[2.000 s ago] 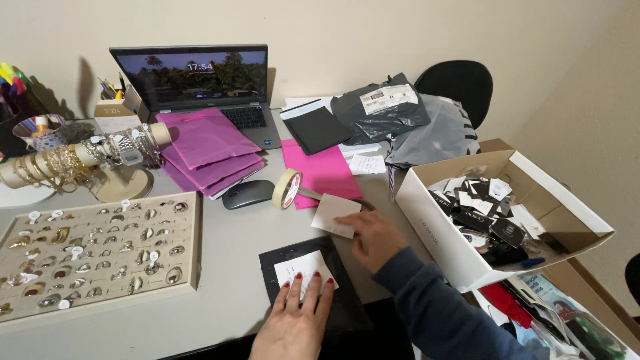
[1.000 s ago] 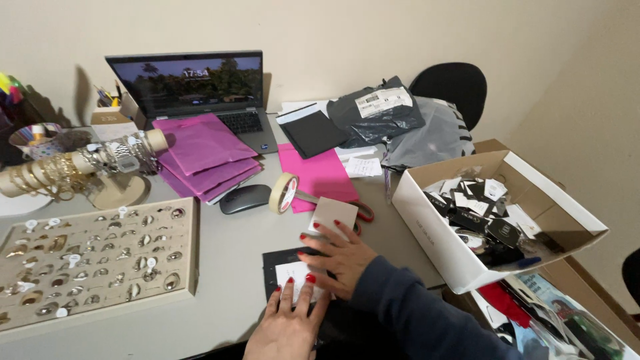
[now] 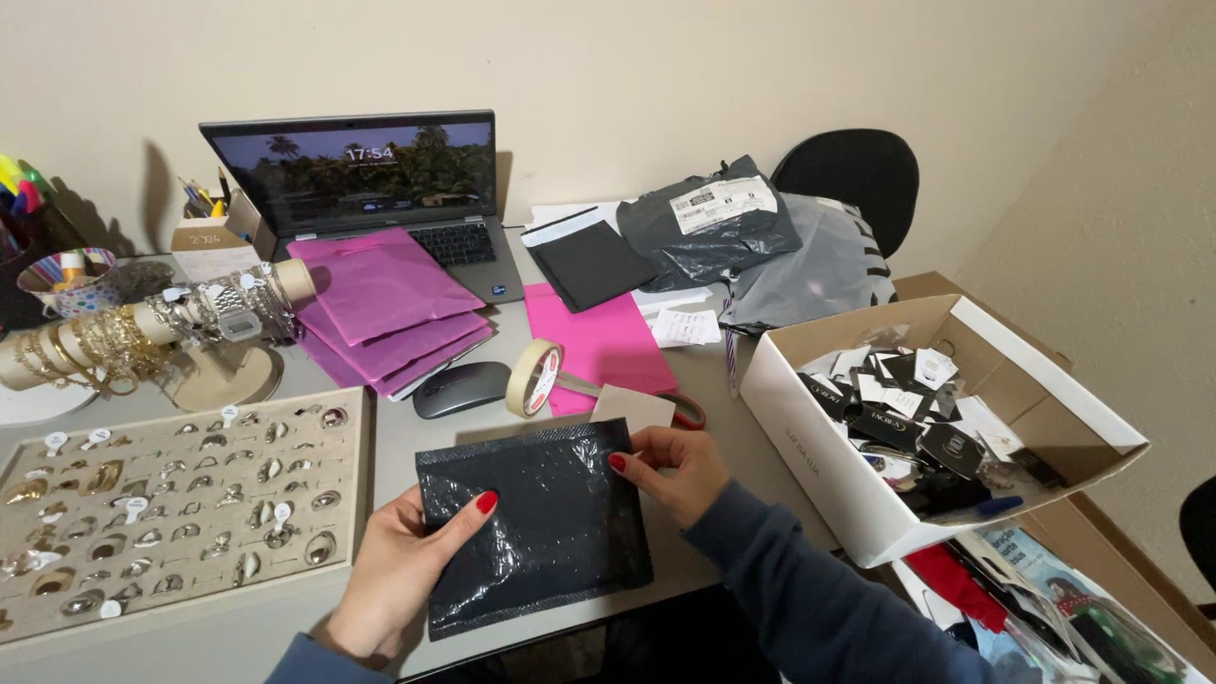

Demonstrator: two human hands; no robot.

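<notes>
A black plastic mailing envelope (image 3: 537, 527) is held up at the table's front edge, its shiny side facing me. My left hand (image 3: 408, 556) grips its left side, thumb lying over the front. At the upper right corner, my right hand (image 3: 673, 470) pinches the envelope between thumb and fingers. Just behind the envelope lie a pale square card (image 3: 633, 407), a roll of masking tape (image 3: 534, 378) and scissors with a red handle (image 3: 690, 411), partly covered by the card. Farther back are a sheet of pink paper (image 3: 598, 342) and a flat black envelope (image 3: 589, 264).
On the left are a ring tray (image 3: 366, 475) and a bracelet stand (image 3: 223, 375). A laptop (image 3: 361, 176), purple envelopes (image 3: 389, 294) and a mouse (image 3: 463, 389) stand behind. At right, a white cardboard box (image 3: 817, 475) holds tags; dark plastic parcels (image 3: 703, 252) lie behind it.
Both hands have moved from resting over the small white paper on the black envelope to holding a black envelope up off the table. That white paper no longer shows.
</notes>
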